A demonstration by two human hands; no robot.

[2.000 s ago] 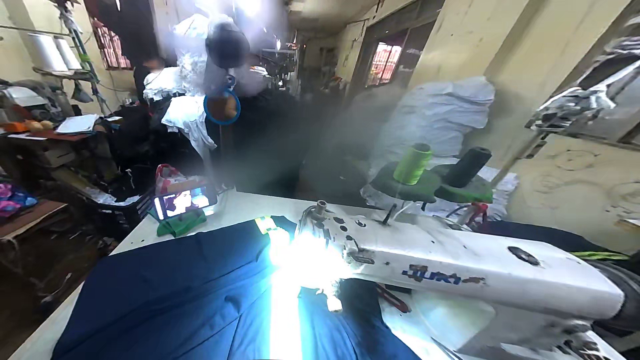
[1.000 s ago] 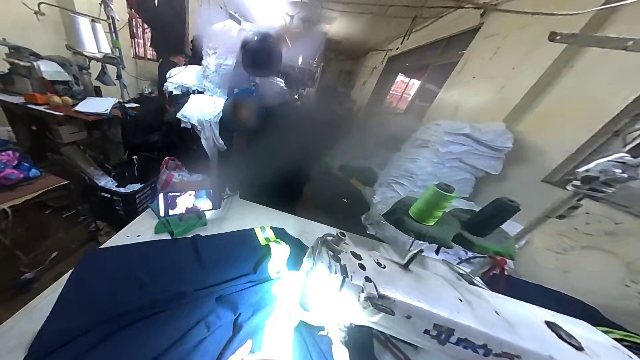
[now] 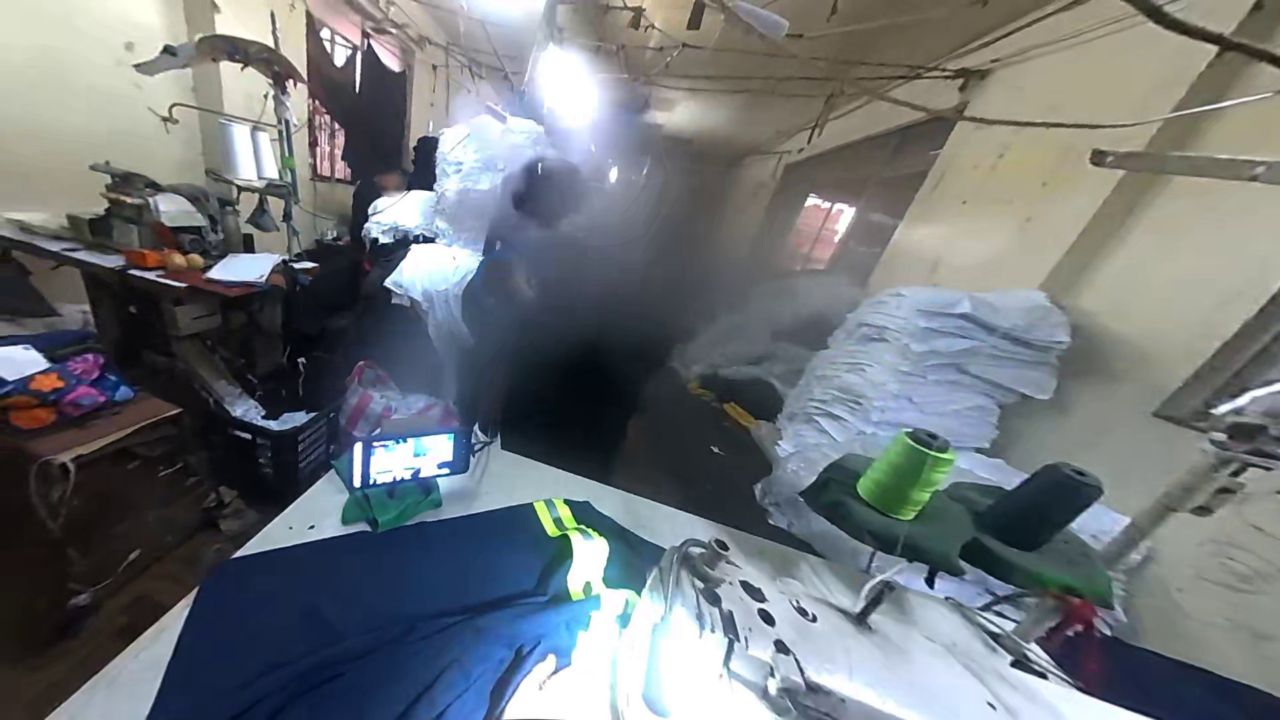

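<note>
Dark navy fabric with yellow and silver reflective tape lies across the white sewing table. At the bottom edge, part of what looks like my left hand rests on the fabric, left of the sewing machine's head; glare and the frame edge hide most of it. The white industrial sewing machine reaches in from the lower right, with a very bright light at its needle end. I do not see my right hand. A green thread cone and a dark thread cone stand behind the machine.
A lit phone stands by a green cloth at the table's far left corner. White fabric is stacked behind at right. A black crate sits at left. A person is farther back, blurred.
The view has tilted, so the machine sits lower in the frame. Part of a hand now shows on the fabric at the bottom edge; none is plain two seconds ago.
</note>
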